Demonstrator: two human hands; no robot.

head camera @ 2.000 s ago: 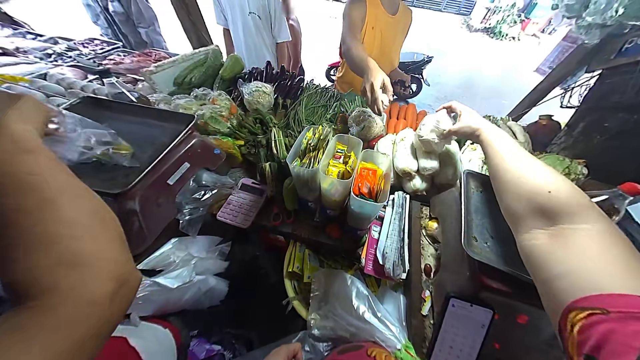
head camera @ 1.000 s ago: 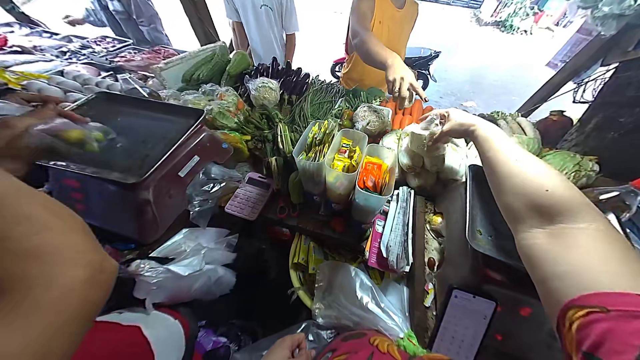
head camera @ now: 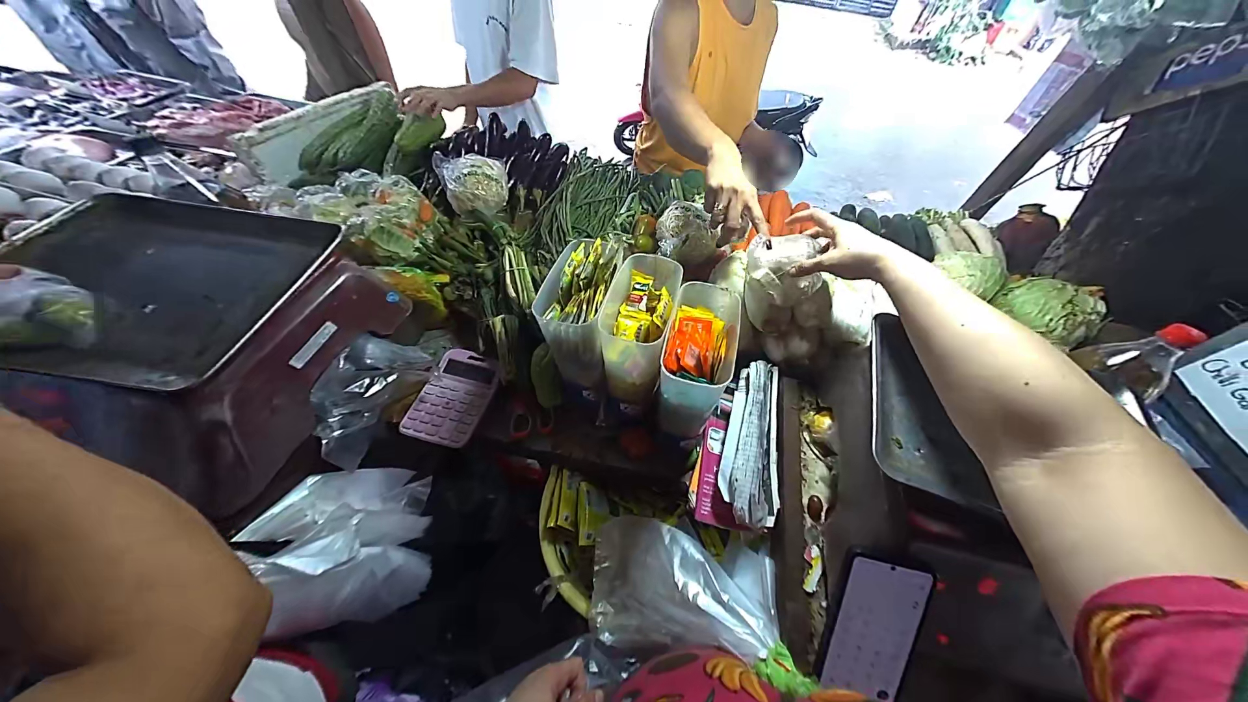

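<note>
My right hand point(head camera: 840, 246) reaches in from the right, its thumb and fingers on the upper part of a clear plastic bag of pale produce point(head camera: 785, 297). The finger of a person in an orange tank top touches or nearly touches the bag's top. My left hand point(head camera: 558, 681) is only partly visible at the bottom edge, beside clear plastic bags point(head camera: 673, 585); what it holds is hidden. Three plastic containers of sachets point(head camera: 636, 322) stand left of the pale produce. Newspaper sheets point(head camera: 753, 448) are tucked below them.
At the left, a co-worker's arm point(head camera: 107, 556) is near a weighing scale's tray point(head camera: 166, 292). A pink calculator point(head camera: 450, 398) lies right of the scale. A phone point(head camera: 877, 624) and a second metal tray point(head camera: 926, 429) are at the right. Eggplants point(head camera: 507, 146) and cabbages point(head camera: 1048, 310) edge the stall.
The co-worker's bag has moved left over the scale tray. The hand of the person in orange has come down to the bag by my right hand. Another person's hand now rests on green vegetables.
</note>
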